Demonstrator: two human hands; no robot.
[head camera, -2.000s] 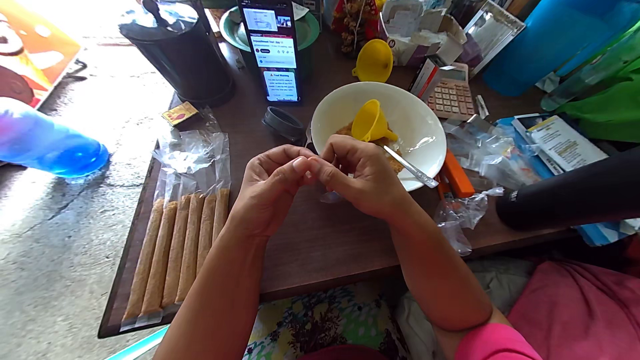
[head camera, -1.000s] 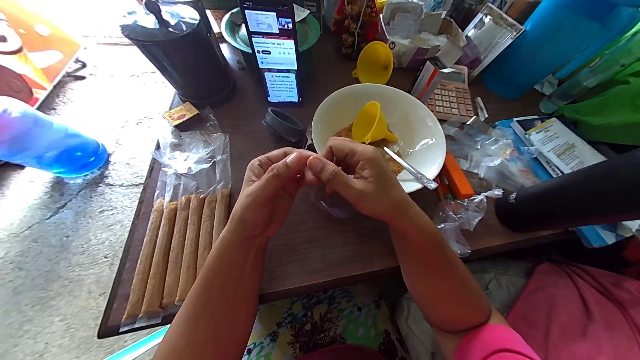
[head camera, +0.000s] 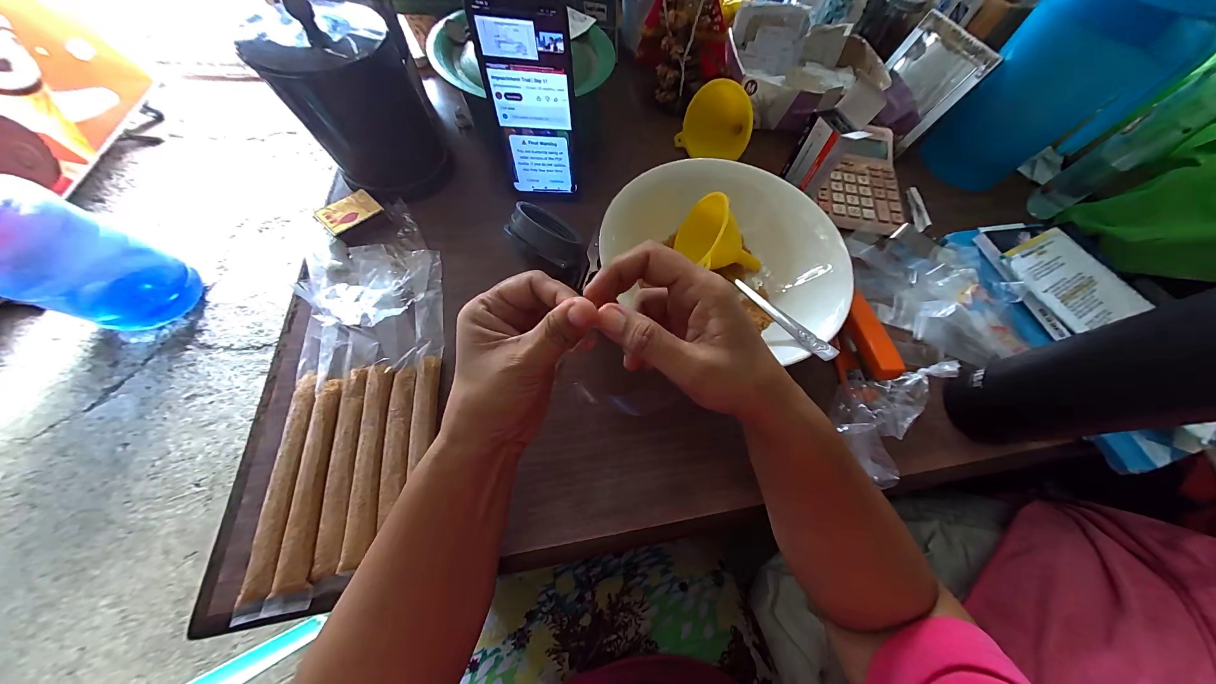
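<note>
My left hand (head camera: 518, 356) and my right hand (head camera: 689, 337) meet at the fingertips, pinching a thin clear plastic bag (head camera: 617, 385) that is hard to make out between and below them. Just beyond my right hand is a white bowl (head camera: 807, 228) with brown granular contents, a yellow funnel (head camera: 708, 231) and a metal spoon (head camera: 788, 321) in it. Several long, narrow clear plastic sleeves filled with brown granules (head camera: 328, 475) lie side by side left of my left hand, their upper ends unfilled.
Behind stand a phone (head camera: 527, 104), a black canister (head camera: 351, 104) and a second yellow funnel (head camera: 719, 119). A dark cap (head camera: 546, 233) and a matchbox (head camera: 349, 212) lie nearer. To the right are a calculator (head camera: 863, 185), an orange-handled tool (head camera: 874, 337), crumpled plastic (head camera: 883, 408) and a black bottle (head camera: 1092, 370).
</note>
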